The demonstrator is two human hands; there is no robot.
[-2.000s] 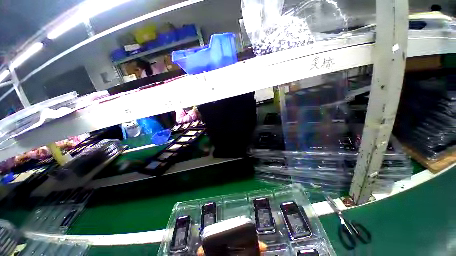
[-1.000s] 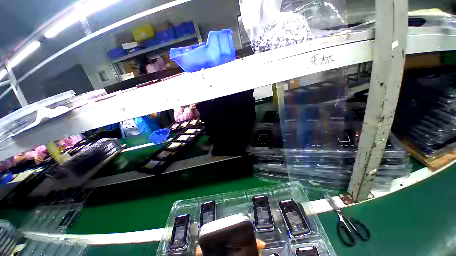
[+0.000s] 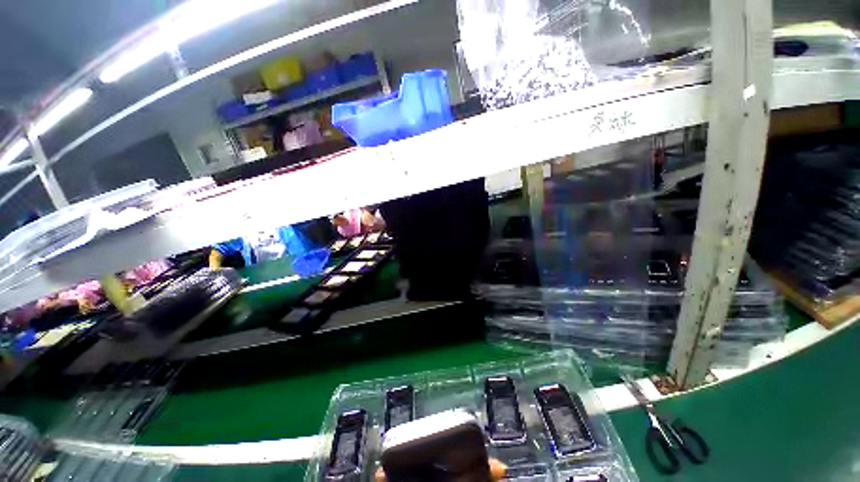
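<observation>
A dark, rounded oblong with a pale top edge, a phone or housing (image 3: 438,452), stands in front of a clear blister tray (image 3: 438,381) at the bottom centre. Orange-lit fingertips (image 3: 497,468) show at its right edge and a sliver at its left. The rest is cut off or hidden, so I cannot tell whether they belong to one of my hands or both. Several black phones (image 3: 564,420) lie in the tray's pockets. Black-handled scissors (image 3: 673,442) lie on the green bench right of the tray, handles towards me.
A white shelf (image 3: 566,132) crosses above, with a blue bin (image 3: 401,108) and a bag of speckled contents (image 3: 537,71). A white post (image 3: 721,216) stands behind the scissors. Stacked filled trays (image 3: 622,315) sit behind hanging clear plastic. More trays are at left; people are in the left background.
The view has shifted slightly, so tray, scissors and shelf sit a little lower and further right. The dark oblong stays in front of the tray. A blue-sleeved arm shows more at the far line.
</observation>
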